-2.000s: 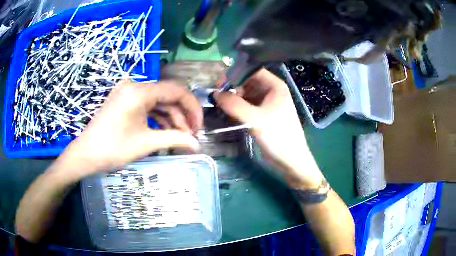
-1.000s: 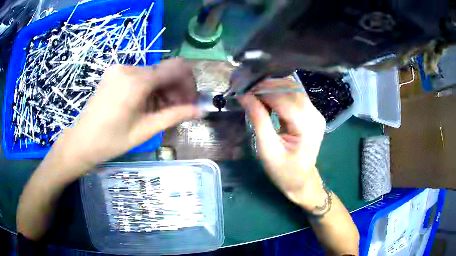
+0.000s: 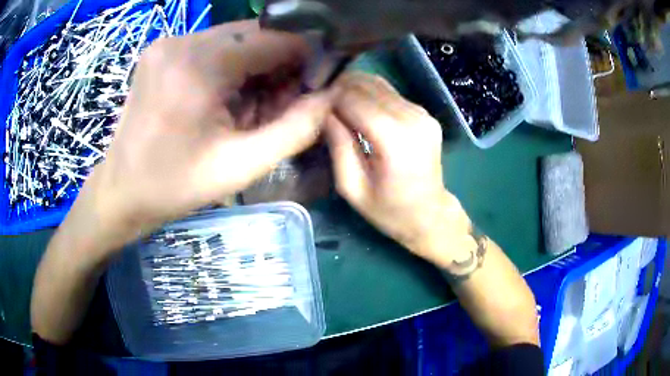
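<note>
My left hand (image 3: 198,125) is large in the picture, its fingertips at the press under the dark guard plate (image 3: 441,18). My right hand (image 3: 389,158) is beside it, fingers bent together, with a small shiny bit of metal (image 3: 364,143) showing between them. The fingertips of both hands meet and hide the fixture and whatever is there. Part of the worn press base plate (image 3: 294,176) shows below my fingers. The clear tub of thin rods (image 3: 312,294) is nearer me, below the left hand.
The blue tray (image 3: 11,220) of white rods with black ends is at the left. The tub of black caps (image 3: 485,139) and an empty translucent tub (image 3: 580,121) are at upper right. A grey block (image 3: 563,202), a cardboard box (image 3: 624,169) and a blue crate (image 3: 558,301) are at the right.
Both hands have come together at the press and now cover the fixture and black cap seen before. The thin rod by my right hand no longer shows. The whole view has shifted.
</note>
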